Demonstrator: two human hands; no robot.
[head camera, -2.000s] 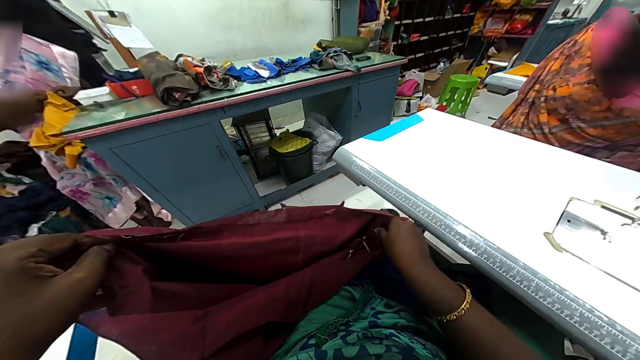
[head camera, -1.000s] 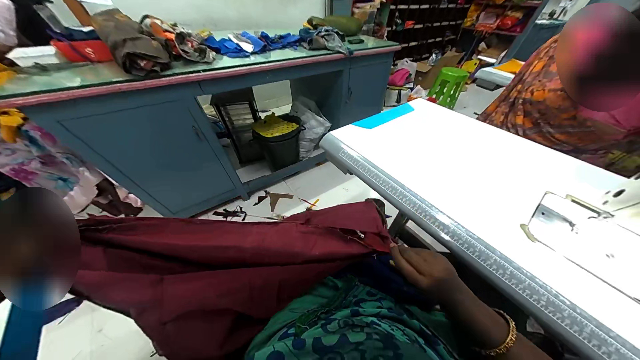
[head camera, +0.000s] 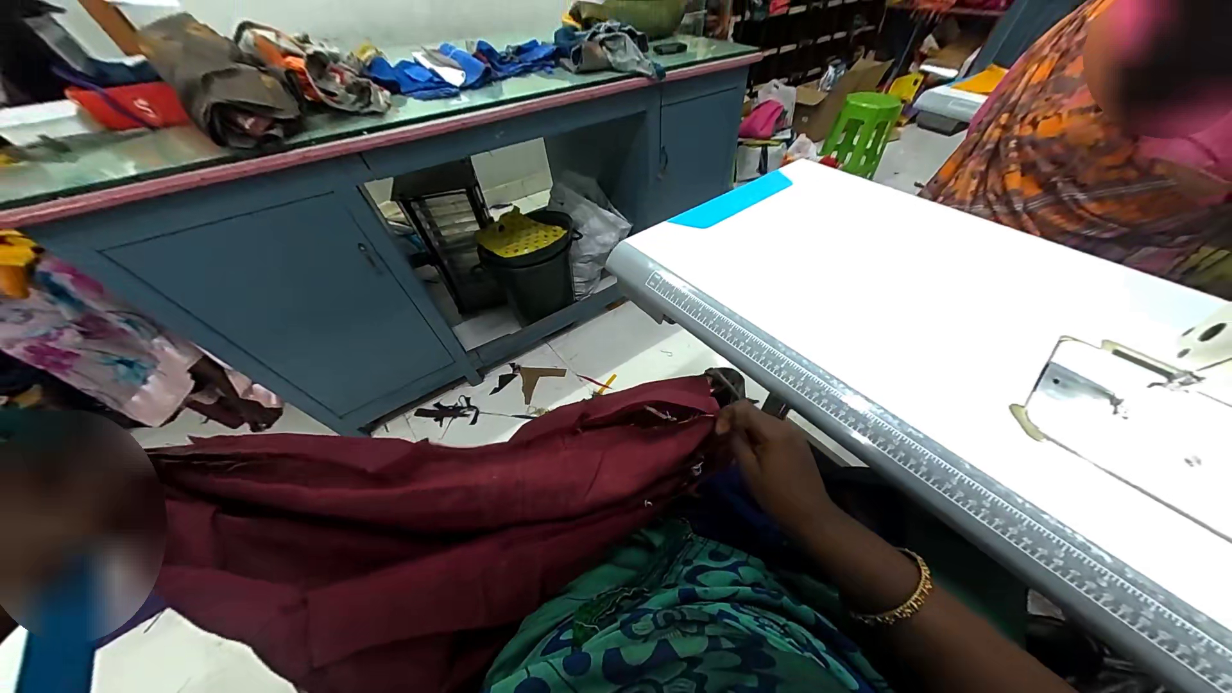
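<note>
A maroon cloth garment (head camera: 433, 500) is stretched across my lap, over a green and blue patterned dress. My right hand (head camera: 765, 452), with a gold bracelet on the wrist, grips the garment's right end, where frayed edges and loose threads show. The garment's left end runs to a blurred patch at the left edge, which hides whatever holds it there; my left hand cannot be made out. Right of my right hand is the white sewing machine table (head camera: 895, 279), with a ruler strip (head camera: 866, 433) along its near edge and a metal needle plate (head camera: 1078, 385) set in it.
Folded clothes (head camera: 462, 67) lie on a glass-topped blue counter (head camera: 260, 289) ahead. Beneath it stands a black bin (head camera: 539, 279) with a yellow cover. Fabric scraps (head camera: 529, 380) litter the floor. A person in an orange patterned garment (head camera: 1039, 144) is beyond the table; a green stool (head camera: 861, 130) stands behind.
The left hand, seen gripping the garment two seconds ago, is no longer distinguishable. The garment now lies flatter and reaches to the blurred patch. The right hand still holds its right end.
</note>
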